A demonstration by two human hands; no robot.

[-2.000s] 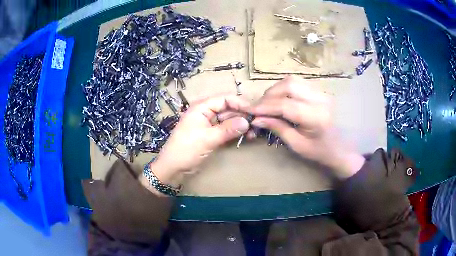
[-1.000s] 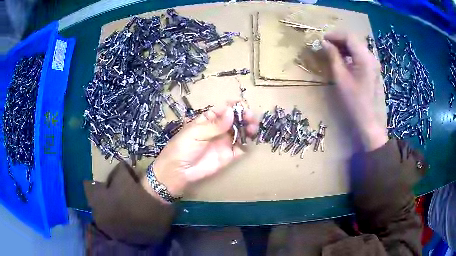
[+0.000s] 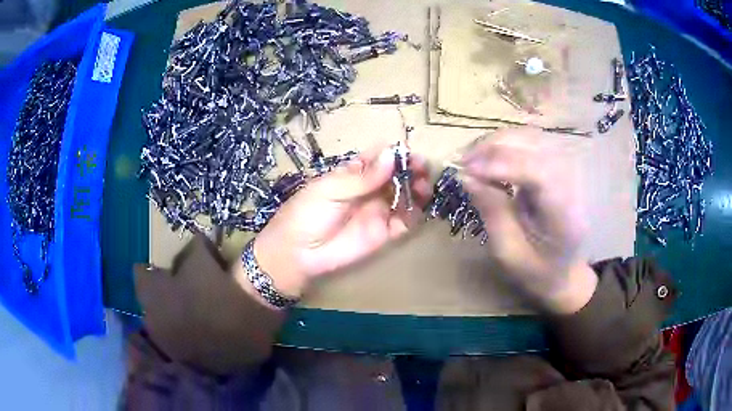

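Note:
My left hand (image 3: 333, 221) holds a small dark assembly (image 3: 403, 172) with a silvery arm between thumb and fingers, pointing down. My right hand (image 3: 534, 213) is blurred, just right of it, its fingertips together around what looks like a thin pale stick (image 3: 454, 164). The stick does not touch the assembly. A small group of assemblies (image 3: 457, 205) lies on the cardboard sheet between the hands, partly hidden by my right hand. The stained cardboard pad (image 3: 465, 88) with a white dab (image 3: 534, 66) lies at the upper right.
A large heap of assemblies (image 3: 217, 120) covers the sheet's left side. Another pile (image 3: 670, 152) lies at the right. A blue bin (image 3: 88, 193) of similar parts stands at the left. Pale sticks (image 3: 510, 32) lie on the pad. A few loose assemblies lie beside the pad.
Over the last second, my right hand has moved from the white dab on the pad down and left, near my left hand. My left hand still holds the assembly. The view has shifted slightly.

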